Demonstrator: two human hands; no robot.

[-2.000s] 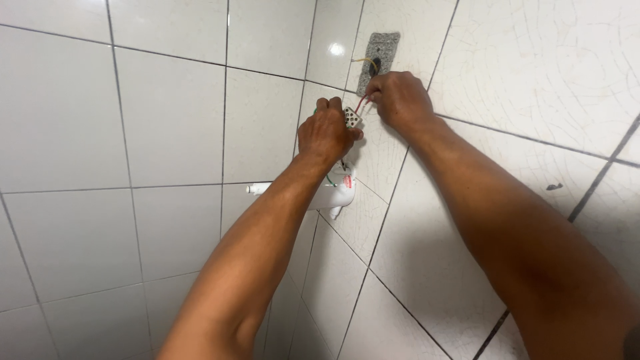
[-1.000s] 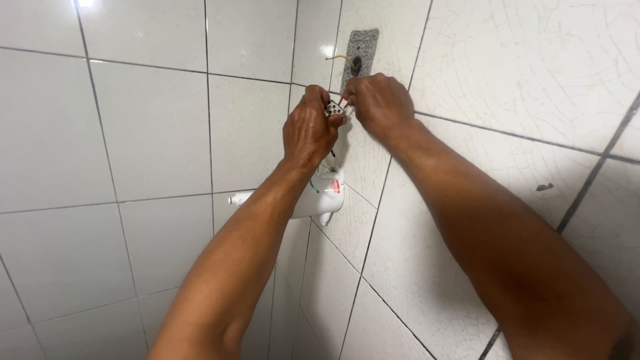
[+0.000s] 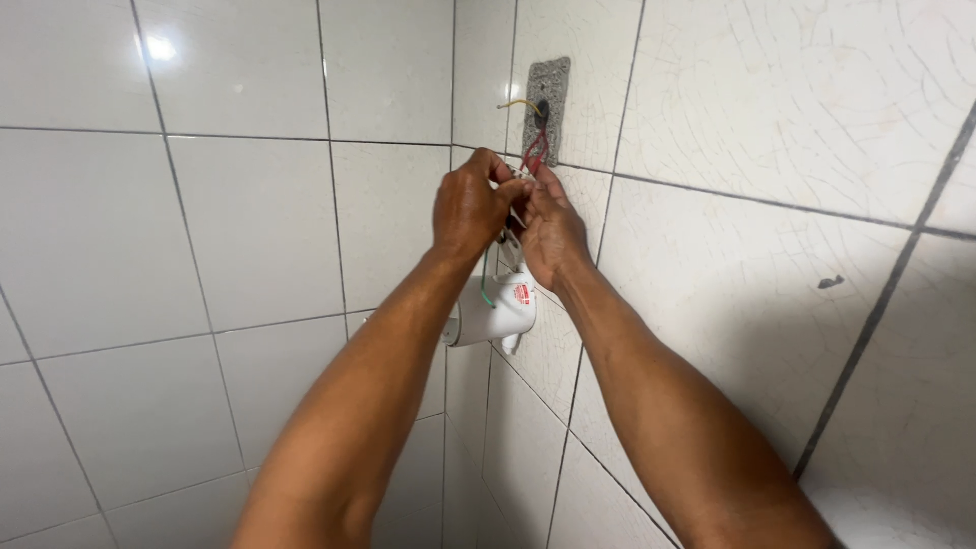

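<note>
My left hand (image 3: 469, 202) and my right hand (image 3: 553, 229) meet just below a rough grey mortar patch (image 3: 556, 84) in the wall. Between their fingertips is a small white terminal block (image 3: 520, 173), mostly hidden by the fingers. Red wires (image 3: 537, 149) run down from a dark hole in the patch to the fingers of my right hand. A yellow wire (image 3: 520, 102) sticks out leftward from the same hole, its end free. Under the hands hangs a white electric shower unit (image 3: 488, 316) with a red-printed label; a green wire (image 3: 484, 280) curves down in front of it.
White tiled walls meet in a corner behind the shower unit. The right wall's tiles (image 3: 762, 137) have fine cracks, and one bears a small dark mark (image 3: 830, 282). A glossy tile (image 3: 69, 61) on the left wall reflects a light.
My right hand has moved from above the terminal block to beside and below it, its palm side now showing. More of the red wires is visible. The view has shifted.
</note>
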